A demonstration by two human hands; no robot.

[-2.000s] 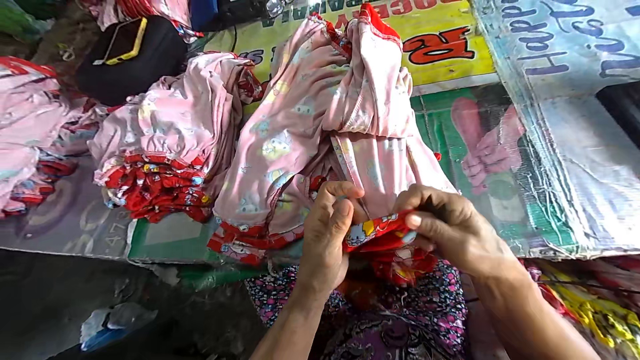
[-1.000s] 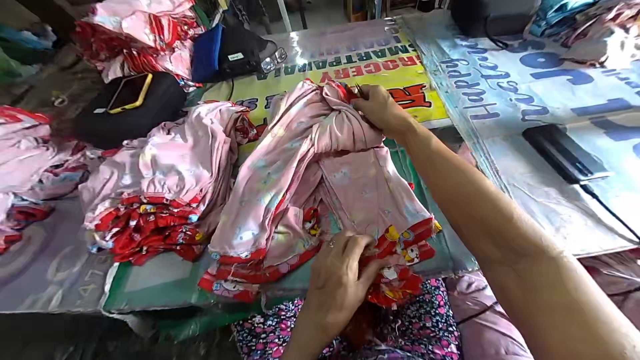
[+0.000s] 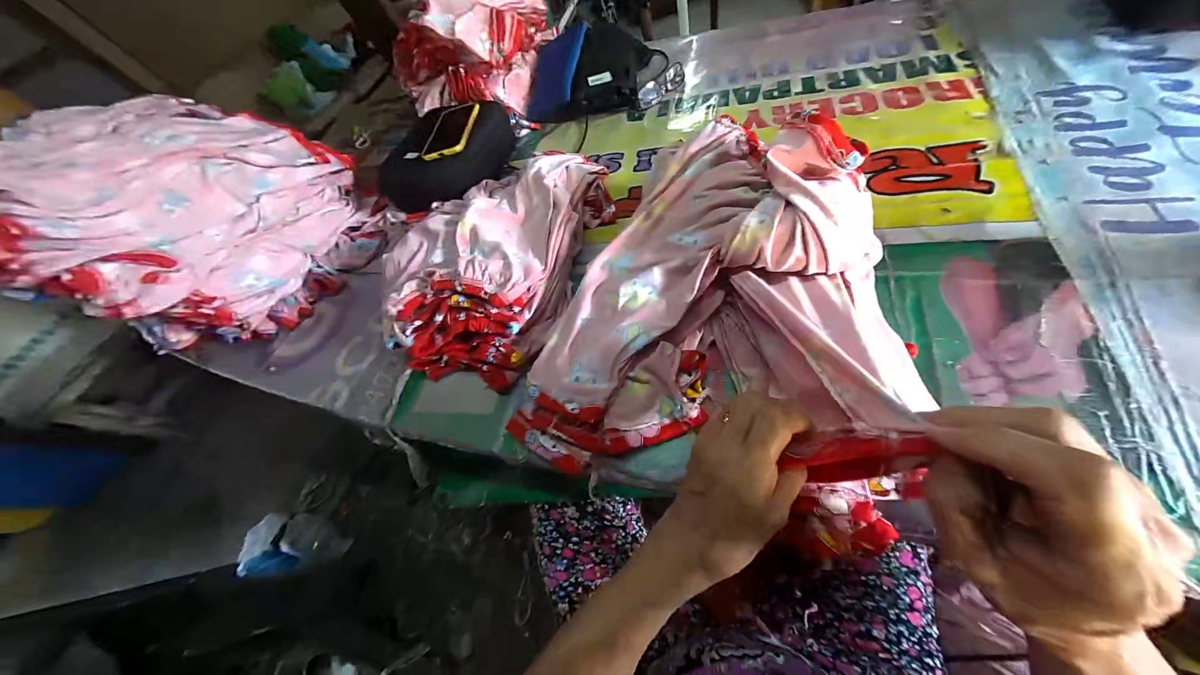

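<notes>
Pink printed garments with red trim (image 3: 656,272) lie on the table in front of me. My left hand (image 3: 745,478) pinches the red hem (image 3: 862,452) of one garment near the table's front edge. At the other end of that hem, my right hand (image 3: 1050,516) grips the cloth, slightly blurred. The hem is stretched between the two hands, with pink fabric running back from it. More red-trimmed cloth (image 3: 839,520) hangs below, over my flower-patterned clothing.
A smaller garment stack (image 3: 497,262) sits to the left, and a large pink pile (image 3: 178,206) lies farther left. A yellow-edged phone (image 3: 451,130) rests on a black case (image 3: 445,173). Eyeglasses (image 3: 661,82) lie beside a black bag (image 3: 609,75). Printed tarpaulin (image 3: 1012,197) covers the table.
My right hand has come from the top of the garments down to the front hem and taken hold of it. The view has swung left, showing more of the large pile.
</notes>
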